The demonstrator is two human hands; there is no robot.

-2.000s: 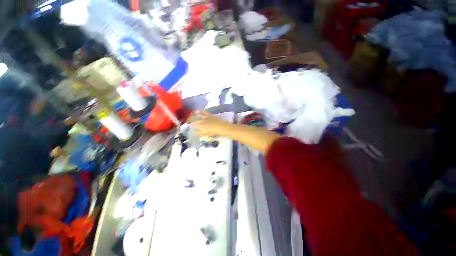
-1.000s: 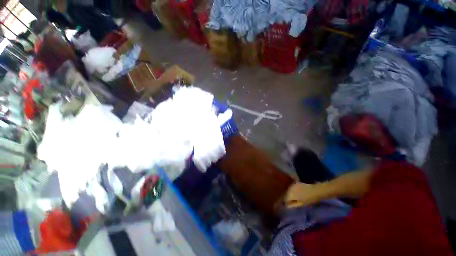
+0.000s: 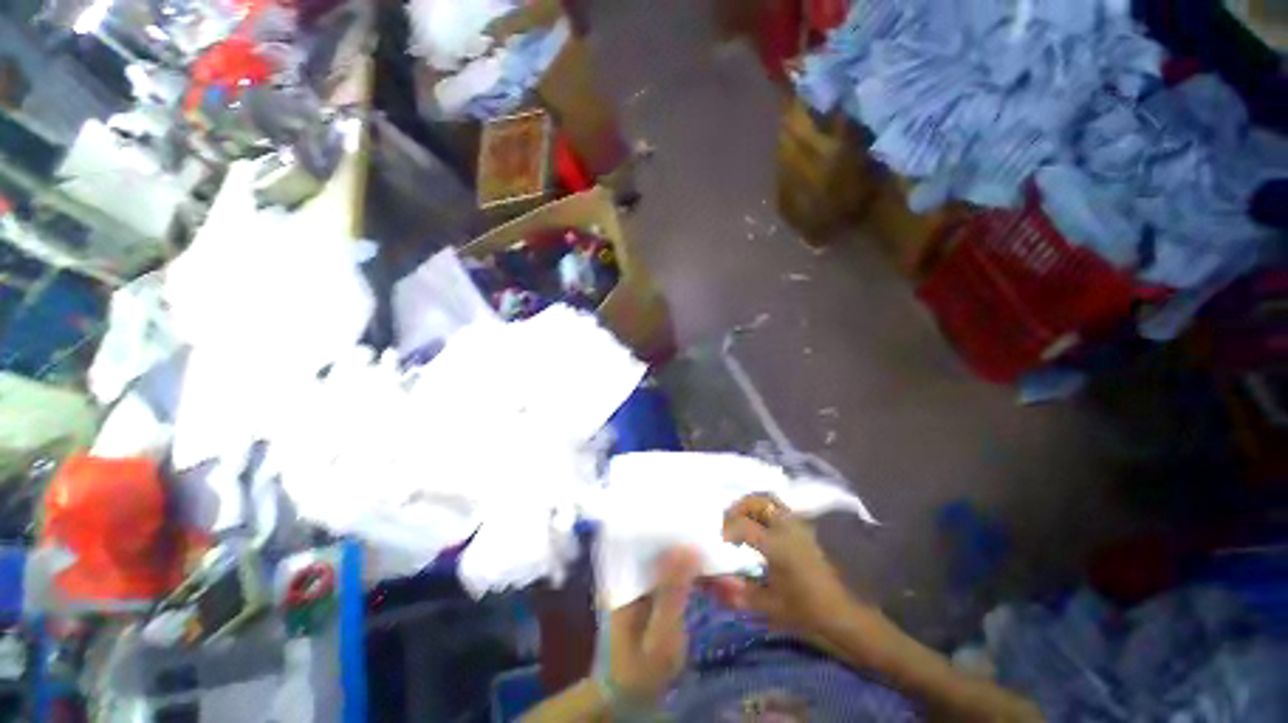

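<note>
A white cut fabric piece (image 3: 678, 494) is held up in front of me, beside the heap. My left hand (image 3: 653, 629) is at its lower left edge, with the fingers against the cloth. My right hand (image 3: 770, 544) grips its lower right part, with the fingers bent over it. Both hands are a little blurred, and some fingertips are hidden. A large heap of white cut pieces (image 3: 438, 424) lies just left of the held piece.
A cardboard box (image 3: 629, 283) with dark and coloured items stands behind the heap. A woven stool top (image 3: 514, 158) is beyond it. Light blue pieces (image 3: 1017, 106) lie over a red crate (image 3: 1024, 290) at the upper right. A red plastic bag (image 3: 106, 526) is at the left.
The view has turned from the machine to the white heap. My right hand has moved from low at the right to the white piece, and my left hand has come into view.
</note>
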